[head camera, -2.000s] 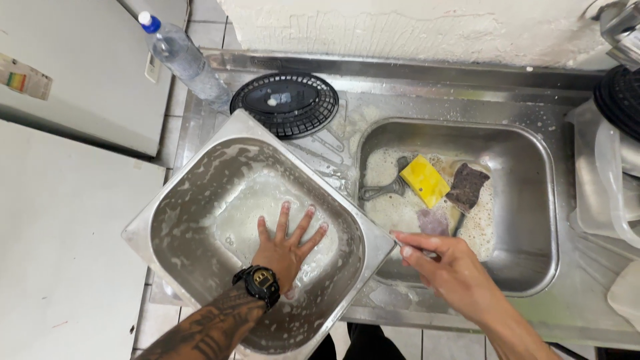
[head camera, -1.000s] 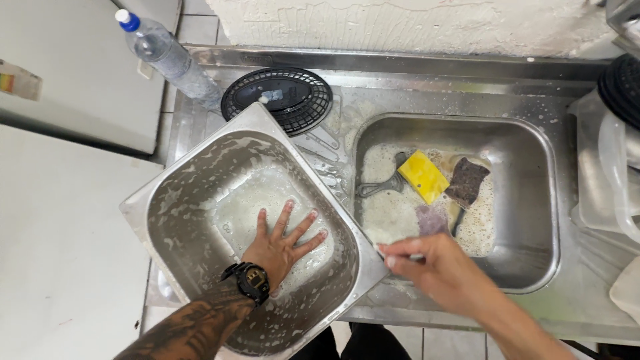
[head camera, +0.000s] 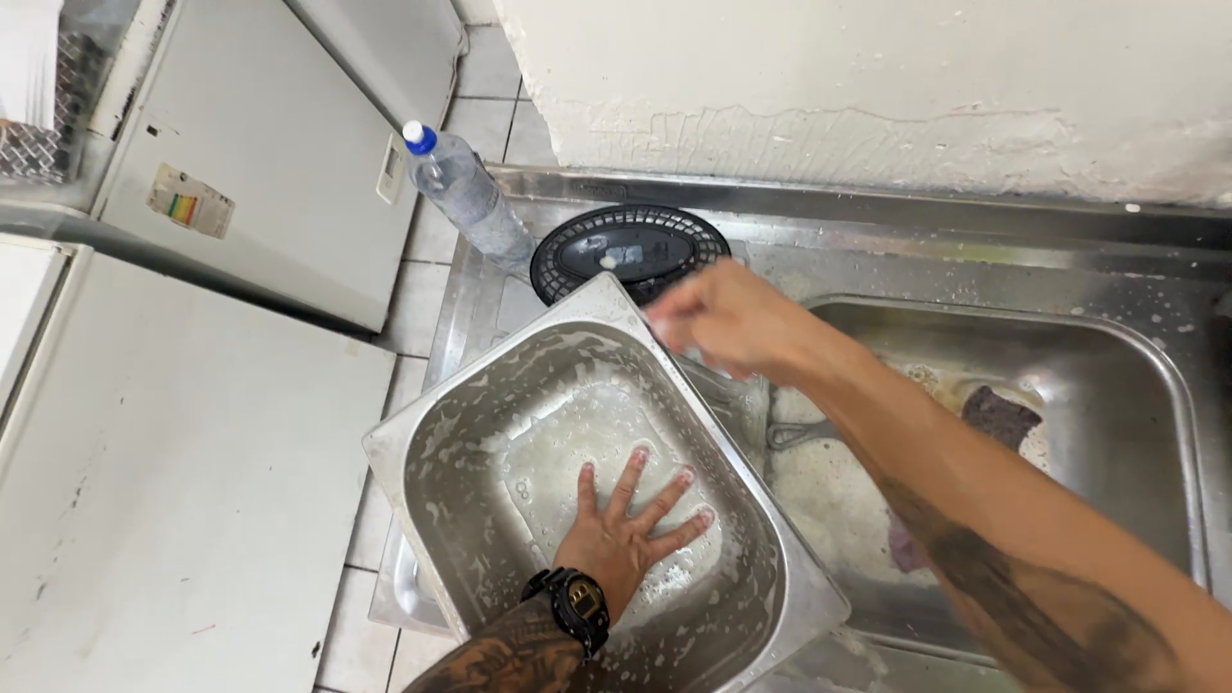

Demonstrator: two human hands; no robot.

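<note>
A deep stainless steel pan with soapy walls lies tilted on the drainboard, left of the sink basin. Inside it, my left hand presses flat on the wet bottom, fingers spread, a black watch on the wrist. My right hand is blurred at the pan's upper right rim, by its top corner; whether it pinches the rim cannot be made out. In the basin's cloudy water lie a dark scouring pad, a utensil with a looped handle and a purple cloth or pad, partly behind my right forearm.
Behind the pan, a black oval plastic basket rests on the drainboard. A clear plastic bottle with a blue and white cap stands beside it. White appliances are at the left, a rough white wall behind.
My right hand has moved from the pan's right corner up along the rim to near its top corner. My left hand stays on the pan's bottom. The yellow sponge is no longer visible.
</note>
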